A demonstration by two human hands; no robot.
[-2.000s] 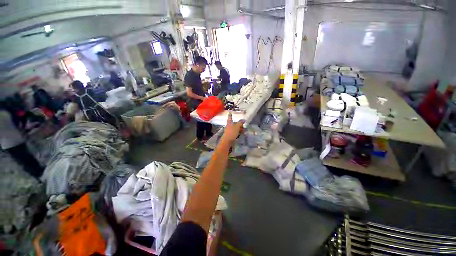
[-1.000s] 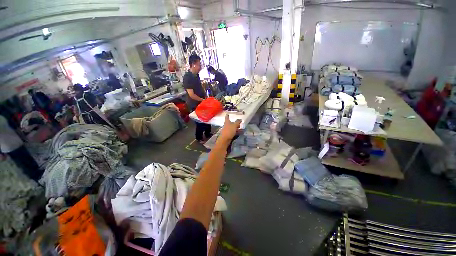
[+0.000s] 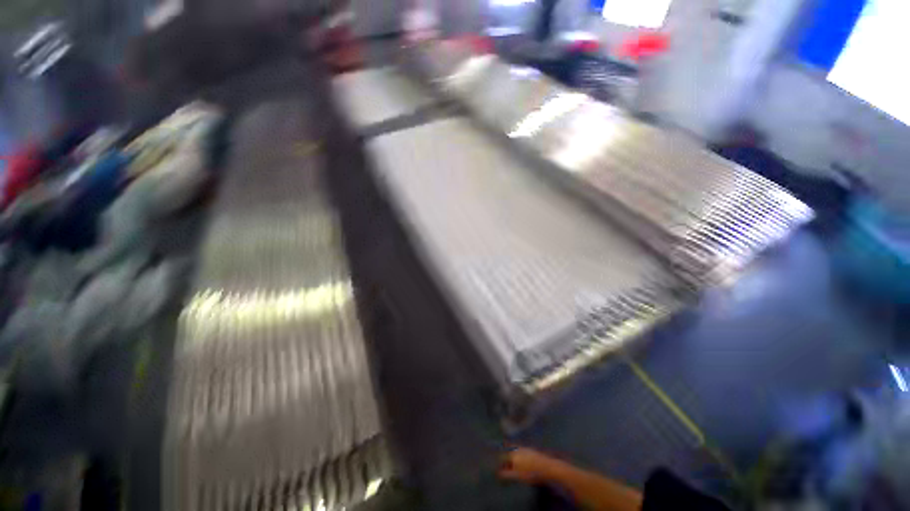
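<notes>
The frame is badly blurred. My right hand (image 3: 519, 464) is small and low, right of centre, with the bare forearm and dark sleeve entering from the lower right. Its fingers are too blurred to read, and no held thing can be made out. It is in front of the near end of a long, pale ridged rack (image 3: 499, 220). A gap shows between hand and rack. My left hand is not in view.
A second long ridged rack (image 3: 264, 369) runs along the left, and a shiny ridged one (image 3: 639, 150) lies behind the middle rack. Blurred cloth heaps (image 3: 85, 299) are at the left. A yellow floor line (image 3: 667, 401) runs at the right.
The view has swung from the workshop tables and floor bundles to the long ridged racks. The raised, pointing arm at centre is gone; an arm now shows low at the right.
</notes>
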